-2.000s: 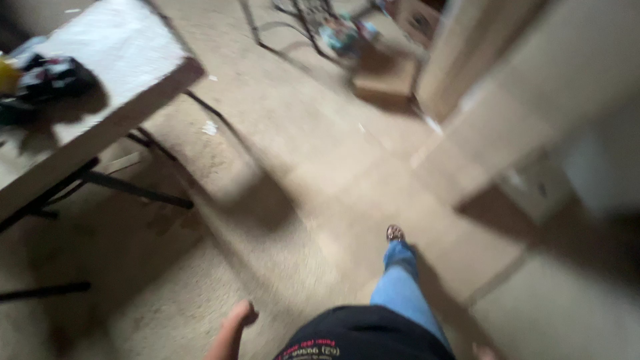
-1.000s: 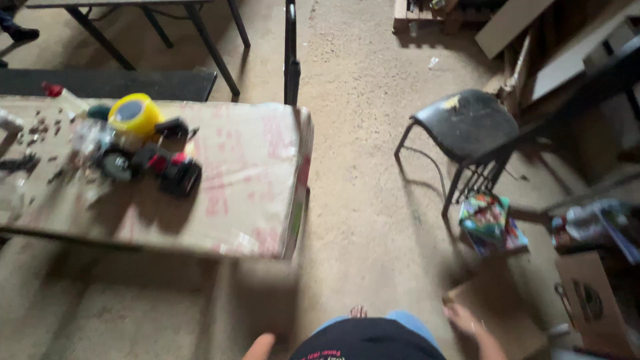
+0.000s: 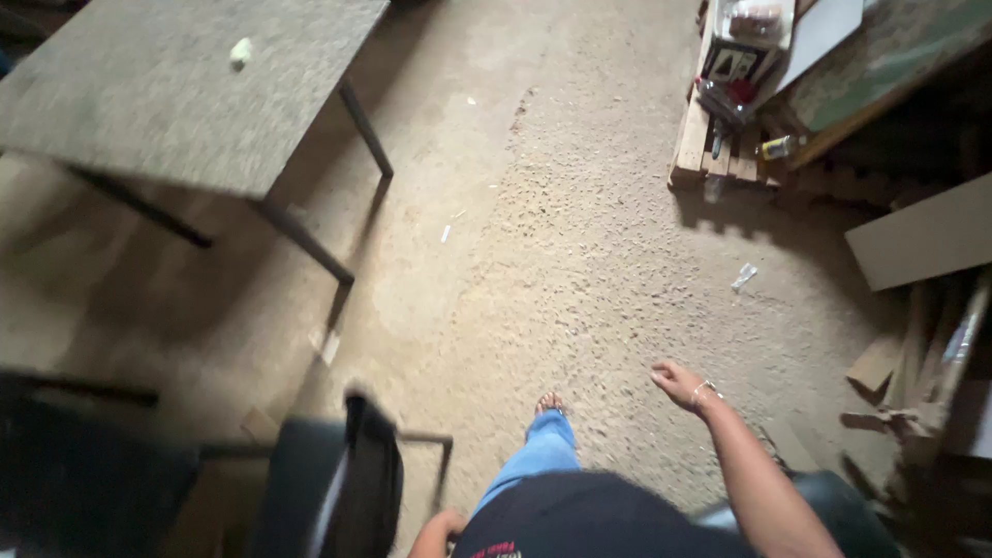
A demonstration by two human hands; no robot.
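Observation:
My right hand (image 3: 682, 384), with a bracelet at the wrist, hangs over the concrete floor (image 3: 589, 310) with its fingers loosely bent and holds nothing. Low in the view, my left hand (image 3: 446, 527) shows only in part beside my dark shirt; its fingers are mostly hidden. It is nearest to a dark chair (image 3: 364, 480) on the left. One foot in a sandal (image 3: 549, 403) and a blue trouser leg (image 3: 535, 449) are in front of me.
A grey table (image 3: 186, 101) with a small pale lump (image 3: 241, 53) on it stands at upper left. At upper right, a wooden pallet (image 3: 690, 151) bears a box (image 3: 748, 58) and plastic bottles. Boards (image 3: 922, 232) lean on the right. A plastic scrap (image 3: 744, 277) lies on the floor.
The view has moved forward a long way; the cardboard-covered table with the yellow tape roll has left it. My right hand now reaches further out over the floor.

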